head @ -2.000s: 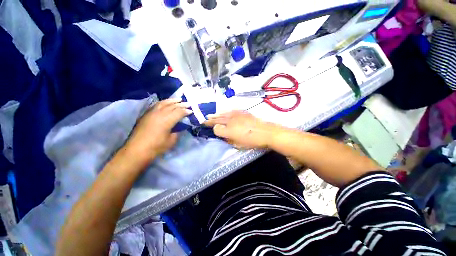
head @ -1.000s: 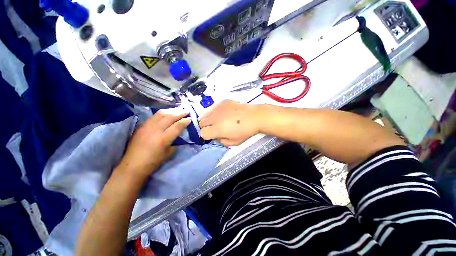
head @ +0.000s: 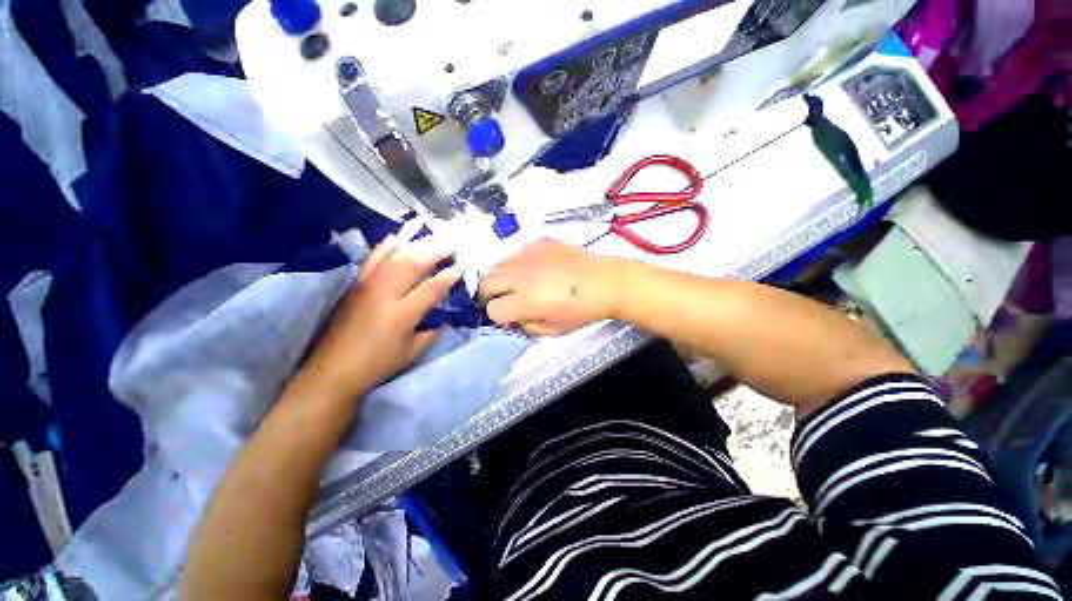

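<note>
Grey-blue fabric (head: 223,340) lies over the left part of the machine bed, with navy cloth (head: 176,211) heaped left of it. My left hand (head: 394,305) lies on the fabric left of the needle area, fingers spread, pressing it down. My right hand (head: 547,288) has its fingers curled at a small navy piece (head: 453,312) just in front of the presser foot. The fingertips of both hands are close together there. The needle area (head: 464,235) is washed out by bright light, so the stitch point cannot be made out.
The sewing machine head (head: 411,71) stands behind my hands. Red-handled scissors (head: 658,206) lie on the bed right of the needle. A dark green bundle (head: 841,153) lies at the bed's right end. The ruler edge (head: 588,349) runs along the front. Pale green pieces (head: 911,288) lie below right.
The view has shifted in and back out. My left fingers are more spread than before. My right hand has curled its fingers closer at the needle area. The scissors have stayed on the bed.
</note>
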